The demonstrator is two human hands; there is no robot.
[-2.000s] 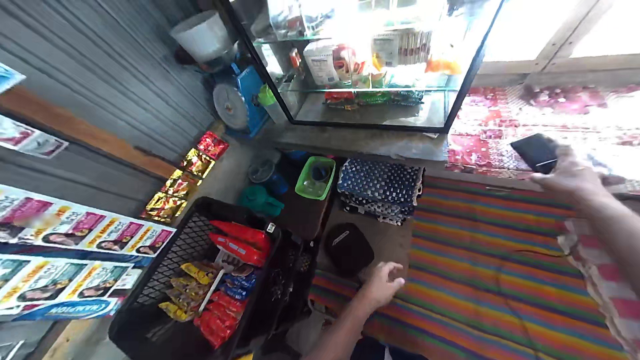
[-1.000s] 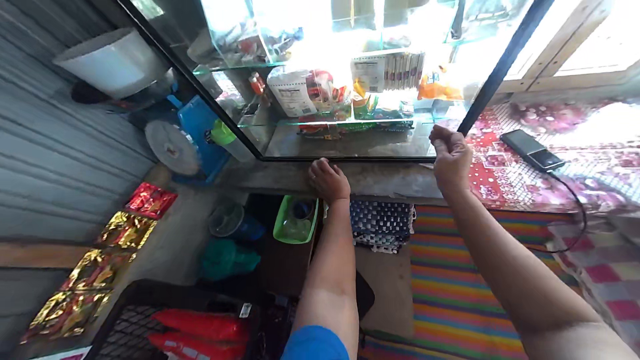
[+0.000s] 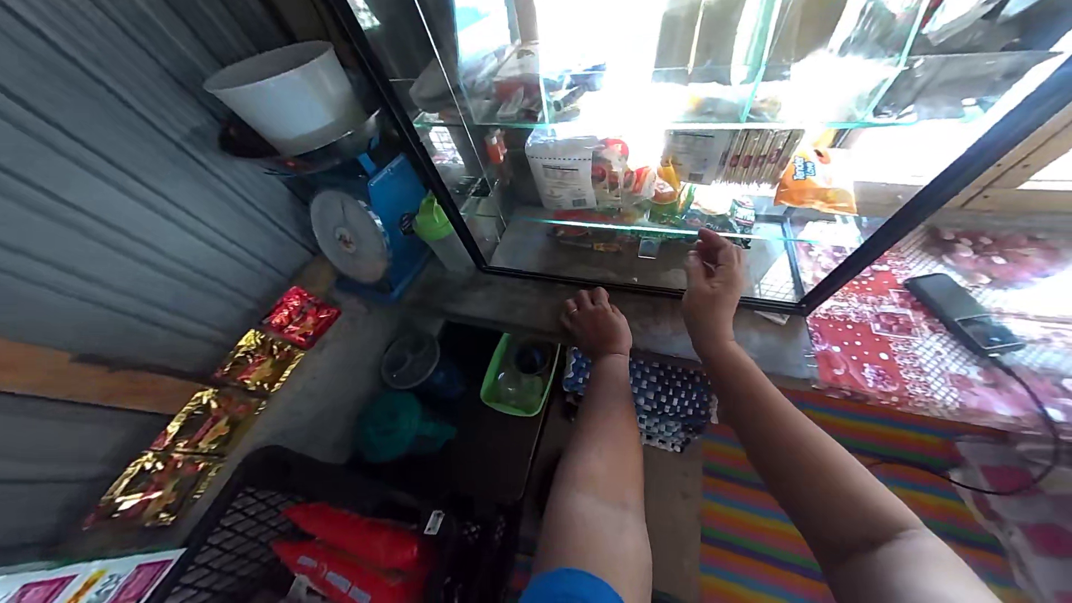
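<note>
A glass display case [image 3: 670, 289] with a black frame stands on a concrete ledge. My left hand [image 3: 596, 322] rests on the ledge at the case's lower front edge, with nothing visible in it. My right hand [image 3: 713, 280] is raised at the case's front, its thumb and fingers curled near the edge of the lowest glass shelf [image 3: 620, 227]; whether it touches or grips anything is not clear. On that shelf sit a white printed packet [image 3: 563, 172] and an orange snack bag [image 3: 816, 180]. Dark and green packets lie beneath.
A blue dial scale [image 3: 398, 213] bearing a white tub [image 3: 289, 96] stands left, near a green-lidded bottle [image 3: 434, 222]. Below are a green basket [image 3: 544, 394], a black crate [image 3: 243, 511] with red packets [image 3: 360, 536], and a woven mat [image 3: 662, 402]. A phone [image 3: 963, 314] with a cable lies right.
The phone, in my right hand two seconds ago, lies on the red cloth. My right hand has moved left from the case's corner post. My left hand went from the lower area to the ledge.
</note>
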